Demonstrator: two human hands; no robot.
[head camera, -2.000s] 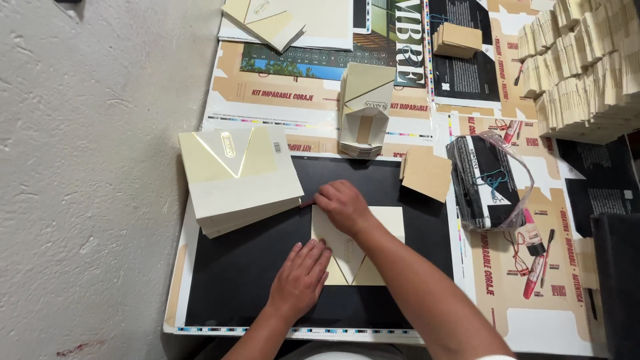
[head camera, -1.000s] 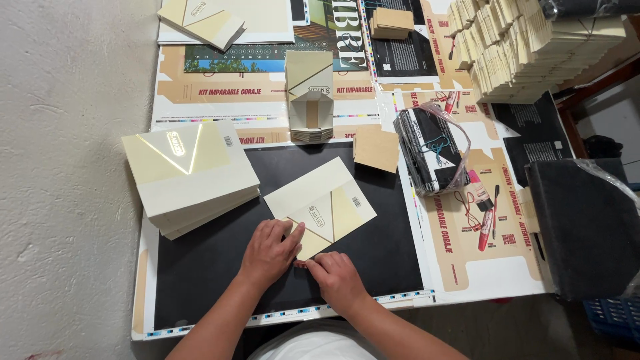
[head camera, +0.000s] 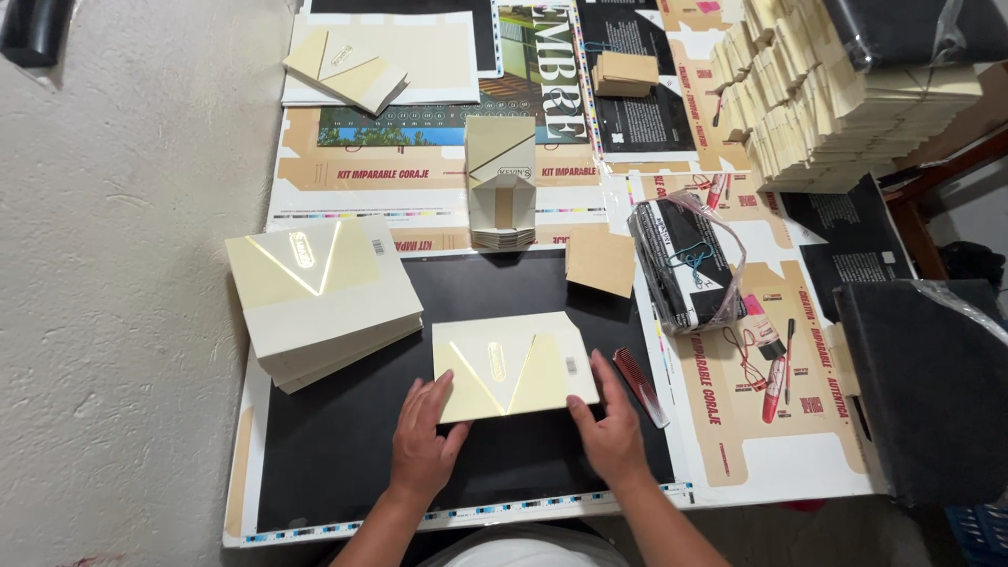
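Observation:
A cream folded paper piece with a gold V (head camera: 512, 366) lies between my hands above the black sheet (head camera: 354, 465). My left hand (head camera: 425, 437) holds its left edge, and my right hand (head camera: 614, 429) holds its right edge, thumb on top. A red comb (head camera: 639, 386) lies just right of my right hand. To the left sits a stack of similar cream pieces (head camera: 323, 299). Beyond the held piece stand nested, partly folded cream bags (head camera: 501, 181), with tan cardboard rectangles (head camera: 600, 262) to their right.
A plastic-wrapped black bundle (head camera: 685, 264) lies right of the cardboard. Large piles of cream folded pieces (head camera: 850, 110) rise at the back right, near another small cardboard stack (head camera: 626, 72). More cream pieces (head camera: 346, 67) lie back left. A wall (head camera: 118, 276) borders the left side.
The cream piece has turned from a slanted position, and its gold V now faces up between my hands. My hands have moved apart to its two sides. The comb is now uncovered on the right.

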